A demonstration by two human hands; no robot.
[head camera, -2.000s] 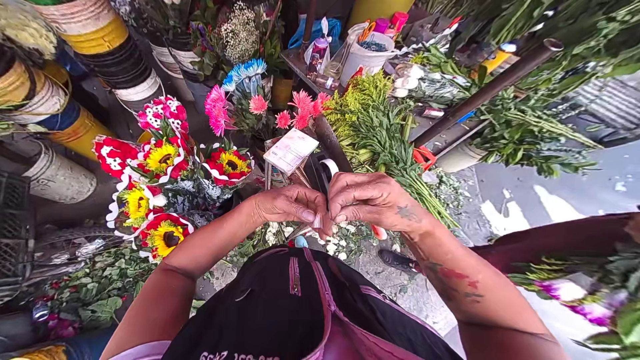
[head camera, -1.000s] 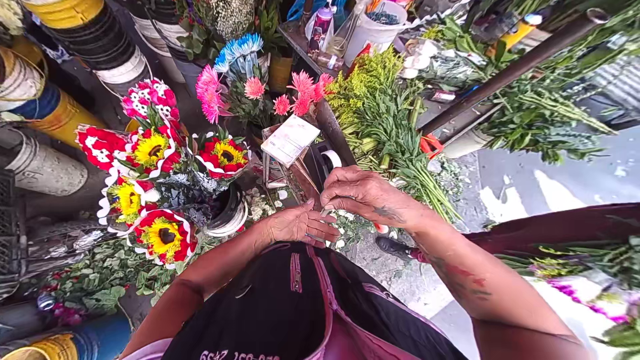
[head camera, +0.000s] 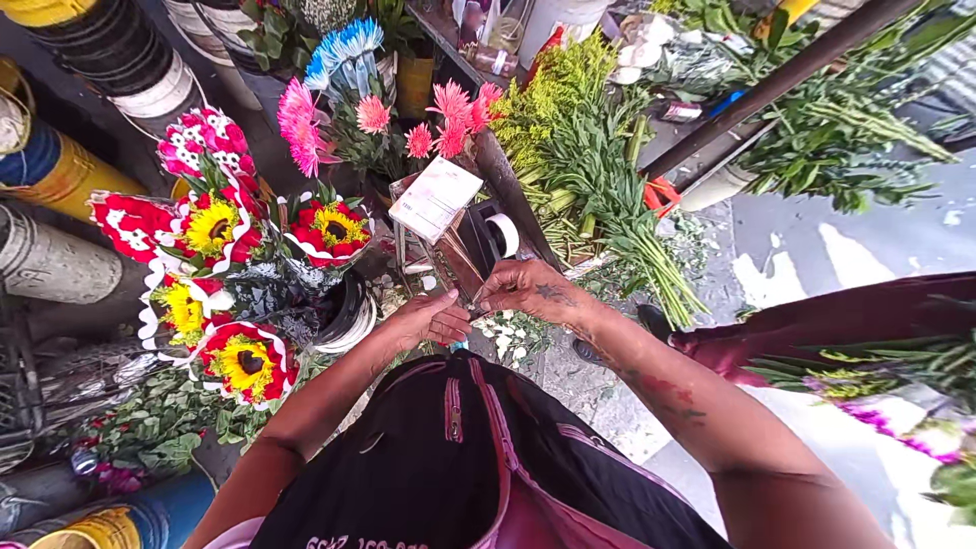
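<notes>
My left hand (head camera: 433, 320) is in front of my waist, its fingers spread and nothing visible in it. Just right of it, my right hand (head camera: 526, 288) has thumb and fingertips pinched together; whether something small is between them cannot be told. Beyond the hands, a stack of cards (head camera: 435, 200) lies on a narrow stand, beside a black tape dispenser with a white roll of tape (head camera: 502, 235). To the left stand sunflower bouquets (head camera: 248, 361) in red and white wrapping, in a bucket (head camera: 352, 316). Pink gerbera-like flowers (head camera: 301, 126) and blue flowers (head camera: 345, 55) rise behind the cards.
Cut greenery (head camera: 591, 164) lies on the table at the right of the stand, under a slanting metal pole (head camera: 778, 84). Stacked buckets (head camera: 61, 255) line the left side. A person's dark red trouser leg (head camera: 831, 313) and another bouquet (head camera: 900, 389) are at the right.
My hands, together two seconds ago, have come slightly apart, and my left fingers have spread. The view has shifted closer to the stand.
</notes>
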